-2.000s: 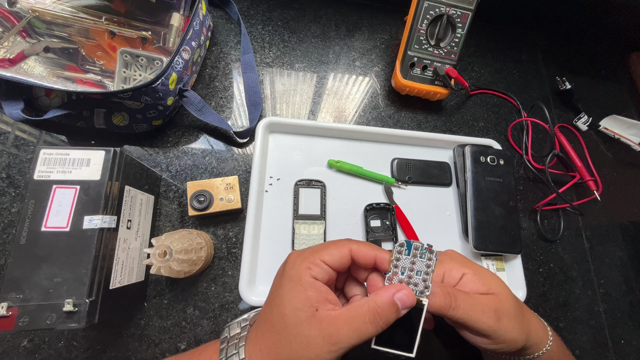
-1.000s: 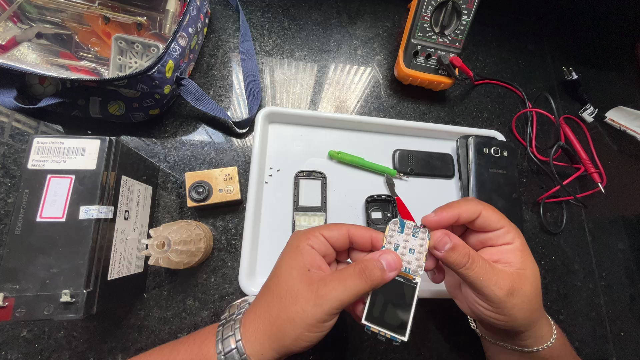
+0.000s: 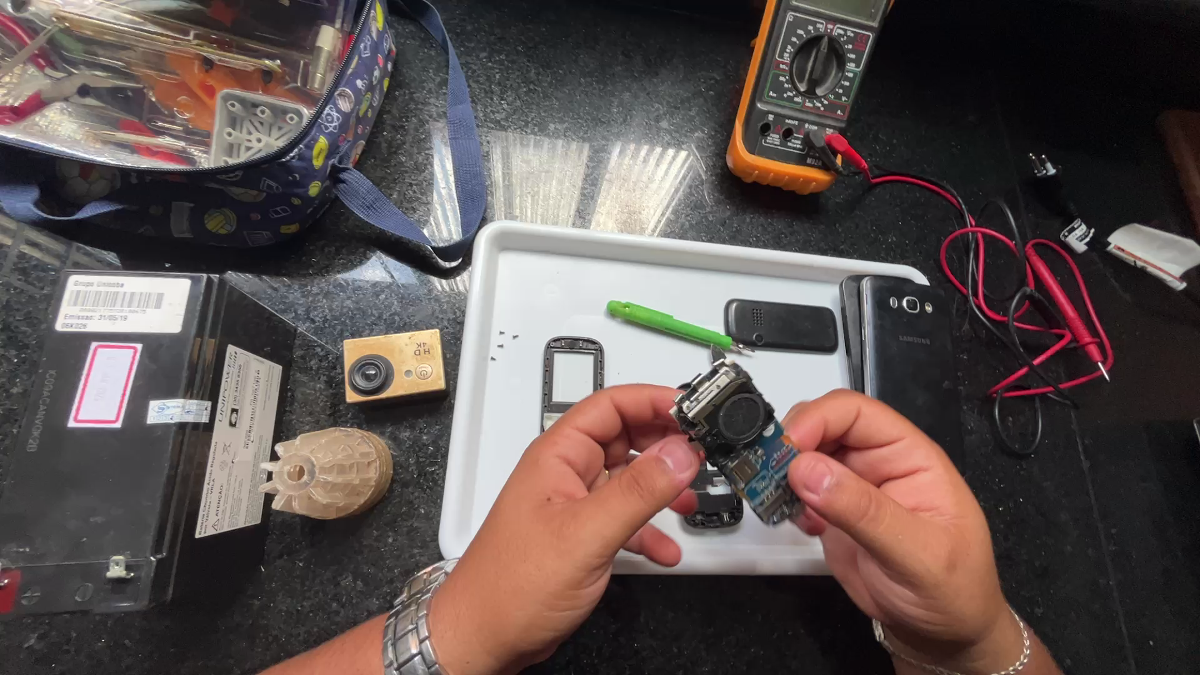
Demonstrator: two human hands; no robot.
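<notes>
A phone circuit board [image 3: 750, 450] with a round speaker and a blue back is tilted between my hands above the white tray [image 3: 600, 246]. My left hand [image 3: 600, 478] grips its upper left edge with thumb and fingers. My right hand [image 3: 872, 497] pinches its lower right edge. Behind my left fingers lies a phone's front frame [image 3: 574, 370], partly hidden. A black phone housing part [image 3: 714, 506] lies under the board, mostly covered. A green-handled screwdriver [image 3: 666, 324] rests by a black phone back cover [image 3: 781, 325]. Tiny screws [image 3: 502, 343] sit at the tray's left.
Black smartphones [image 3: 905, 366] overlap the tray's right side. Beyond stand a multimeter [image 3: 806, 84] and its red and black test leads [image 3: 1059, 291]. At left are a black battery [image 3: 122, 450], a gold action camera [image 3: 394, 366], a beige ridged object [image 3: 330, 472] and a tool bag [image 3: 281, 202].
The board has been turned over: its keypad side and screen faced up before, and its speaker side shows now. Both hands still hold it.
</notes>
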